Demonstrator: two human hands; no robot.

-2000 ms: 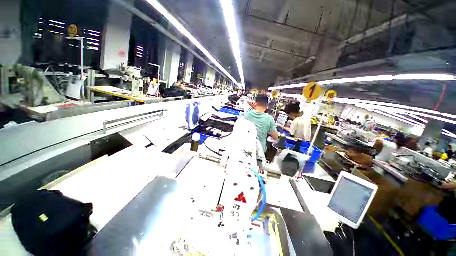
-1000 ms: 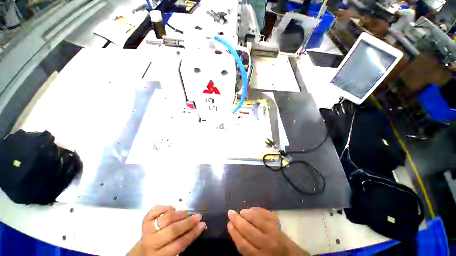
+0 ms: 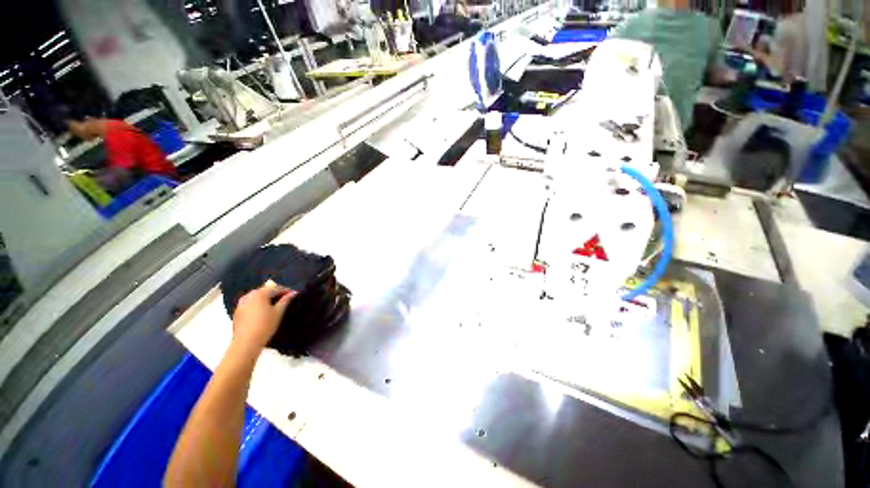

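The black fabric bundle (image 3: 310, 310) lies on the white tabletop at the left. My left hand (image 3: 259, 315) reaches over it from below, with thumb and fingertips pinched on its upper surface. The fingertips' inner side is hidden. My right hand is out of the picture. The white sewing machine head (image 3: 596, 205) has a red logo and a blue hose (image 3: 666, 238) on its right. The pale template with a yellow-edged frame (image 3: 685, 343) lies beneath the head.
Dark metal snips (image 3: 701, 396) and looped black cable (image 3: 754, 456) lie at the template's lower right corner. Shiny bed plate (image 3: 534, 429) surrounds the template. Blue bin material (image 3: 157, 429) is below the left table edge. A person in red (image 3: 138, 151) is at far left.
The view has swung left. My left hand has moved from the front table edge to the black bundle. My right hand and the tablet have left the picture.
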